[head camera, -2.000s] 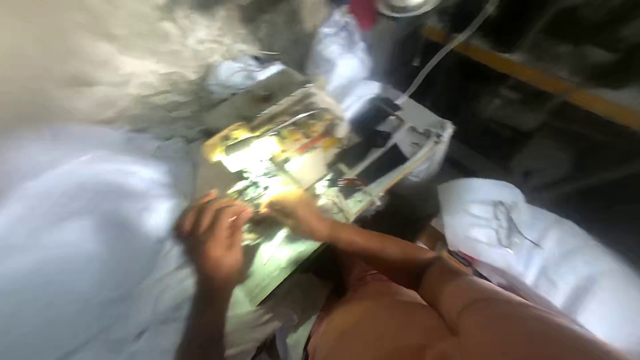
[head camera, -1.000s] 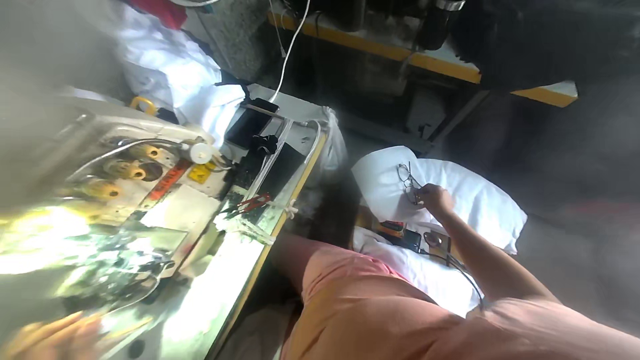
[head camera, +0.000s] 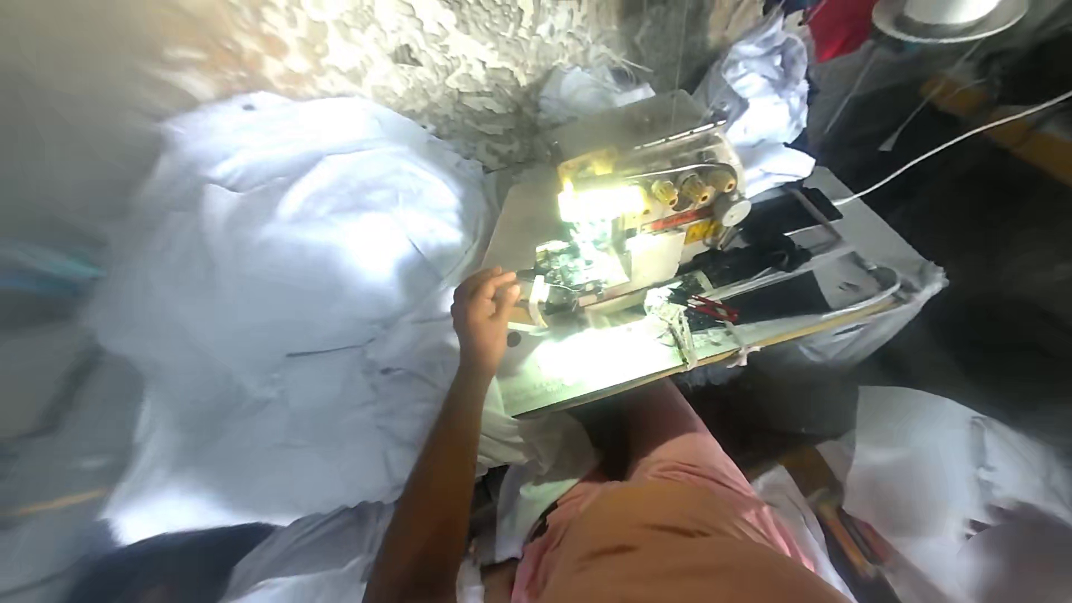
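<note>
My left hand (head camera: 486, 310) is at the left end of an overlock sewing machine (head camera: 657, 251), fingers curled close together beside its lit needle area. Whether anything is between the fingertips cannot be made out. A large heap of white fabric (head camera: 335, 251) lies left of this hand. Red-handled tweezers or snips (head camera: 712, 308) rest on the machine table (head camera: 578, 368), near its front edge. At the lower right, a blurred dark shape overlaps white fabric (head camera: 904, 469); it may be my right hand, but its fingers and any hold are unclear.
White cloth bundles (head camera: 758, 92) sit behind the machine near a rough wall (head camera: 469, 59). A white cable (head camera: 963, 134) runs from the table's back right. A thread cone on a round stand (head camera: 950, 17) is at the top right.
The view has swung back left from the fabric at the right. One second ago my right hand was at the eyeglasses on that fabric; two seconds ago both hands were by the needle area.
</note>
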